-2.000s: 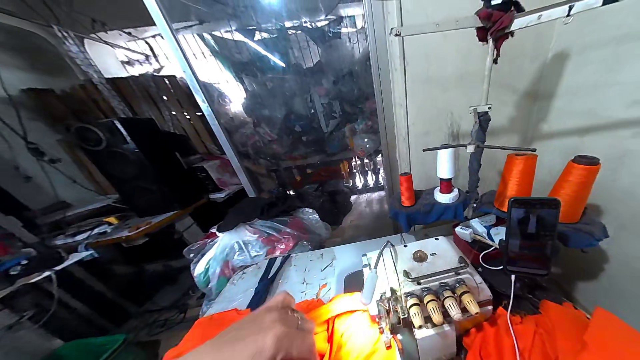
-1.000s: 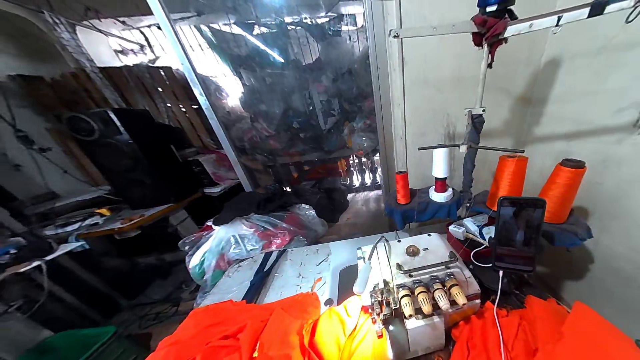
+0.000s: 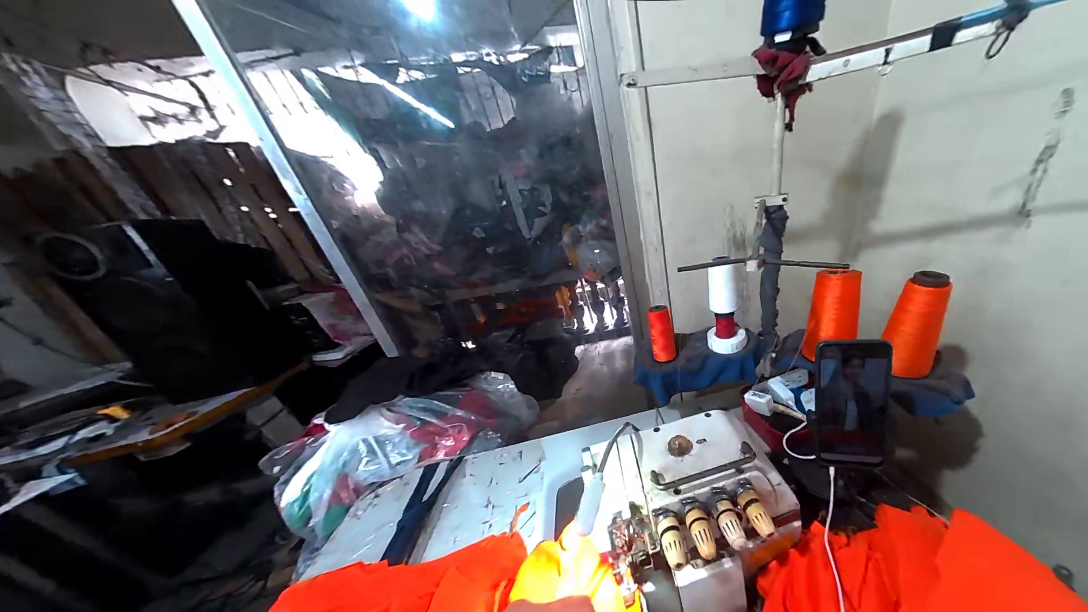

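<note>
At the bottom edge of the head view a small strip of skin shows, probably part of my left hand (image 3: pixel 551 605), on or beside the brightly lit part of an orange fabric (image 3: pixel 408 578). Its fingers are cut off by the frame, so its grip cannot be told. My right hand is out of view. The fabric lies at the needle area of a white overlock sewing machine (image 3: pixel 710 438), which has several tension knobs (image 3: pixel 699 529) on its front. More orange fabric (image 3: pixel 926 565) is heaped to the right of the machine.
A plastic bag of cloth (image 3: pixel 382 450) lies at the table's back left. Behind the machine stand orange thread cones (image 3: pixel 833 314), a white thread cone (image 3: pixel 722 287) and a red spool (image 3: pixel 661 334). A smartphone (image 3: pixel 852 399) with a white cable stands at the right.
Two seconds ago a hand lay over the orange fabric left of the machine; one second ago no hand was in view. A sliver of hand now shows at the bottom edge.
</note>
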